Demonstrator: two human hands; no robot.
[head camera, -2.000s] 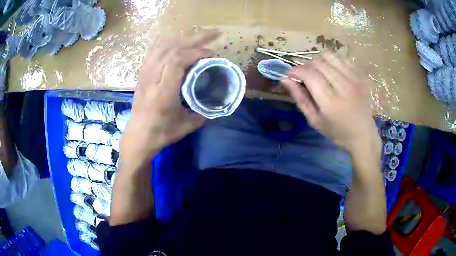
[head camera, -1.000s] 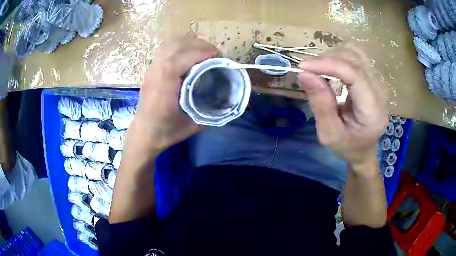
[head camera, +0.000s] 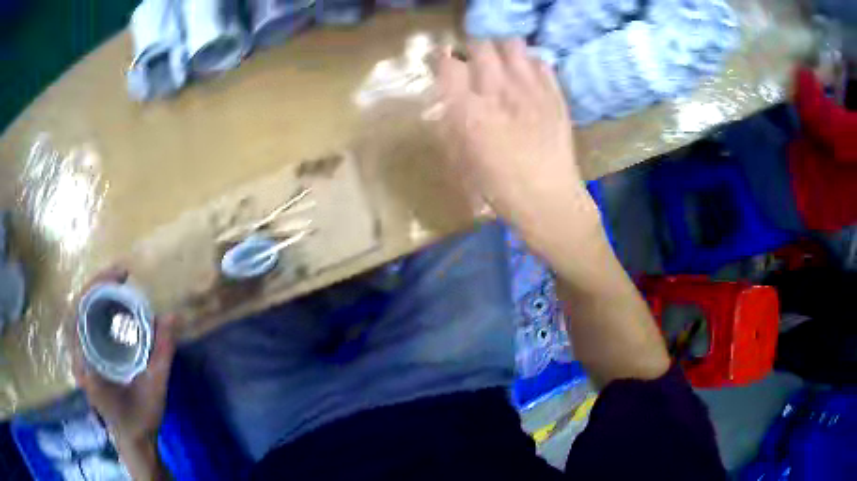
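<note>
My left hand (head camera: 141, 399) is at the lower left, wrapped around a pale grey tube-shaped part (head camera: 101, 348), its wide mouth facing up. My right hand (head camera: 507, 131) is stretched out at the top, fingertips at the left edge of a pile of ruffled parts (head camera: 615, 80). It is blurred, and I cannot tell whether it grips one. The oval glue dish (head camera: 247, 258) lies on the stained cardboard pad (head camera: 338, 221). One thin stick (head camera: 293, 239) leans in the dish, and other sticks (head camera: 282, 209) lie behind it.
Tube-shaped parts (head camera: 214, 42) stand in a row at the back left of the bench (head camera: 310, 103). Part of a blue crate (head camera: 554, 376) with ring-ended parts shows below my right forearm. Another blue crate is at the lower left. A red stool (head camera: 752, 329) stands at right.
The view has swung to the right. My right hand has let go of the stick, now in the dish, and has moved to the ruffled pile. My left hand still holds the tube-shaped part.
</note>
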